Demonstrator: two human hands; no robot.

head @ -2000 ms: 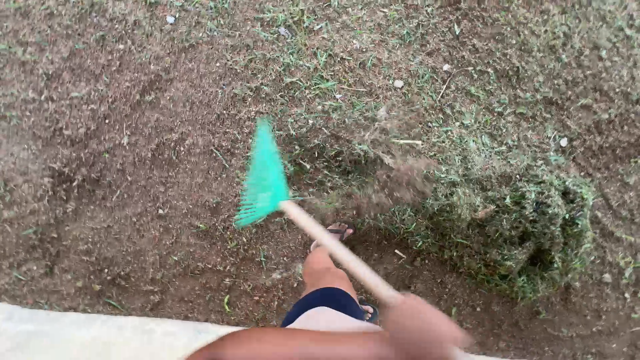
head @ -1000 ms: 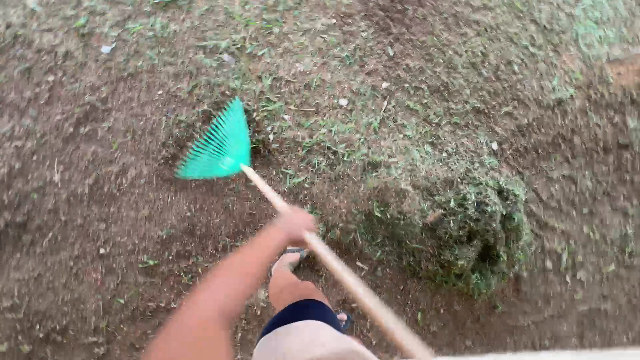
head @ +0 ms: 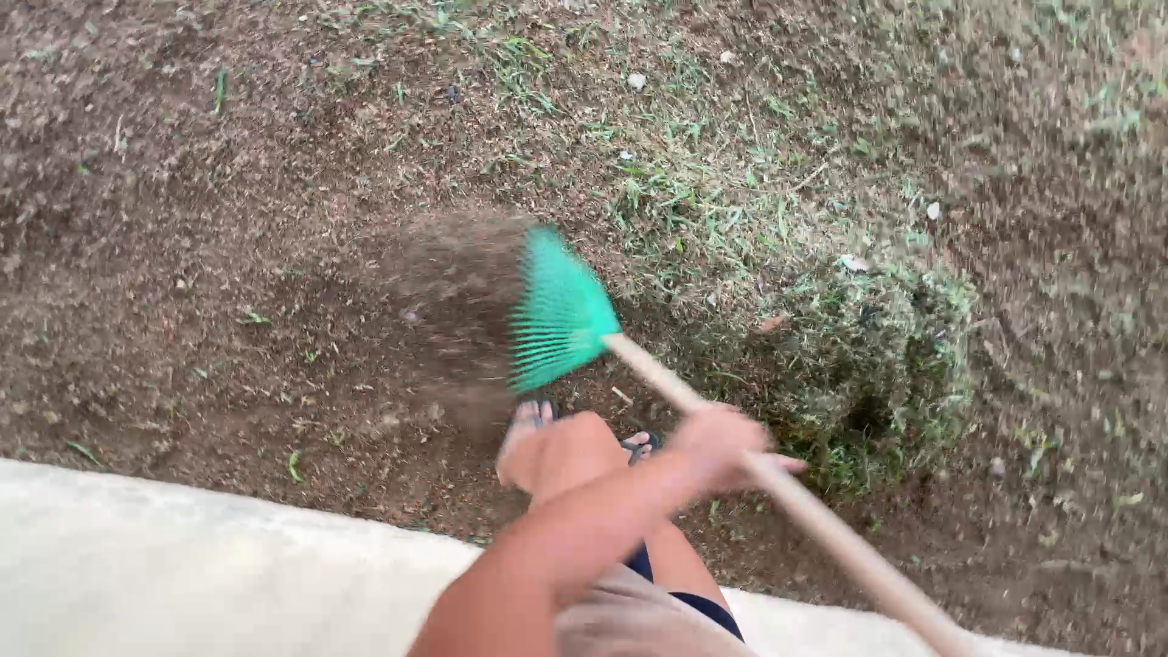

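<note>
A green fan rake head (head: pixel 561 315) with many thin tines is on the brown soil just beyond my feet, its tines fanned to the left and blurred. From it a pale wooden handle (head: pixel 839 538) slants down to the lower right edge. My left hand (head: pixel 721 447) is wrapped around this handle a short way above the rake head, one finger stretched along the right. My right hand is out of the picture. To the right of the rake and beyond my left hand lies a heap of cut grass (head: pixel 867 374).
A pale concrete edge (head: pixel 210 557) runs along the bottom, below the soil. My feet in dark flip-flops (head: pixel 643 445) stand on the soil close to the rake head. Short grass tufts (head: pixel 525 68), small white stones (head: pixel 637 81) and dry clippings are scattered over the ground.
One second ago the rake head was farther left of the grass heap; it has moved closer to the heap and to my feet. My left hand has moved with the handle.
</note>
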